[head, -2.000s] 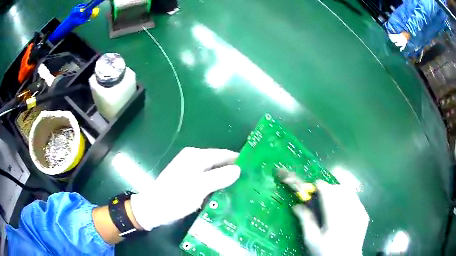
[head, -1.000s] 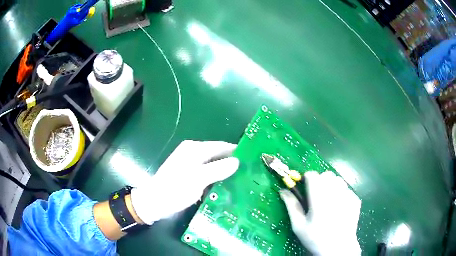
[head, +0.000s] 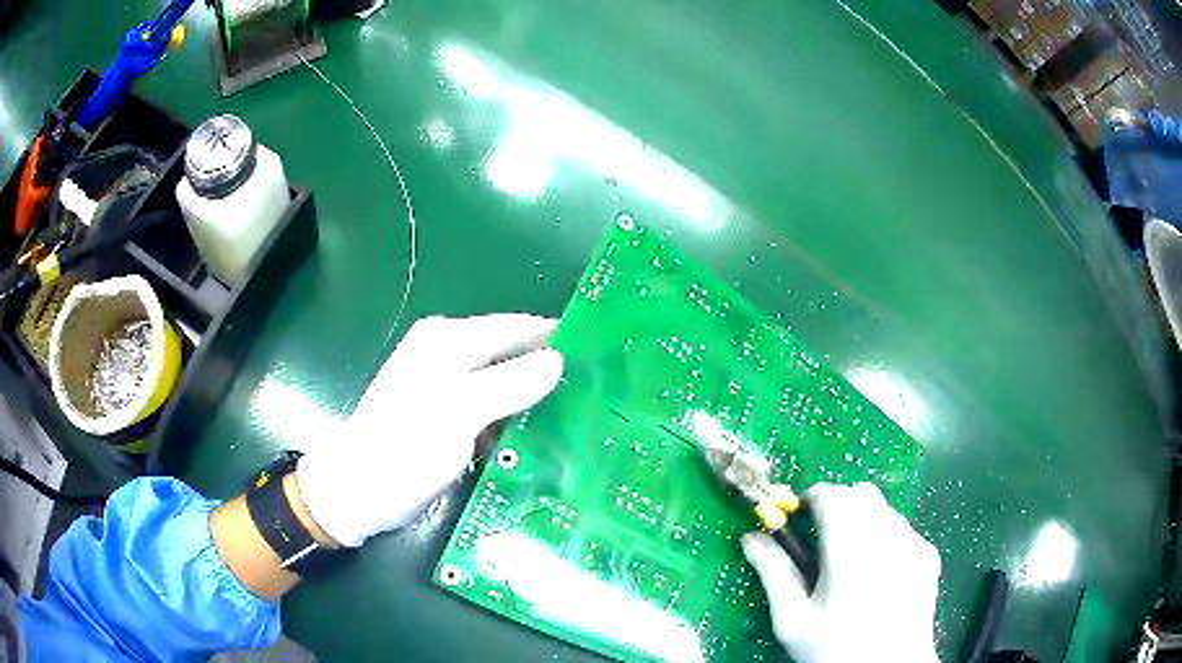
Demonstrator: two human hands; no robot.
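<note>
A green circuit board [head: 590, 479] lies tilted in front of me, solder side up, with many silvery dots. My left hand [head: 434, 421], in a white glove with a black band at the wrist, grips the board's left edge between thumb and fingers. My right hand [head: 856, 576], in a white glove, holds flush cutters [head: 752, 482] with yellow and black handles. The cutters' silvery jaws are slightly blurred over the middle of the board; whether they touch a lead I cannot tell.
A black divided tray [head: 246, 304] at left holds a white bottle [head: 233, 201] and a yellow cup [head: 158, 376] of silvery clippings. A spool stand [head: 266, 45] is at upper left. Clippings dot the green mat [head: 830, 168]. A person's blue sleeve [head: 1143, 162] shows at far right.
The board and both hands appear higher and further left in view, and the tray and bottle have shifted left too. The cutters' jaws are now lower on the board, nearer its middle.
</note>
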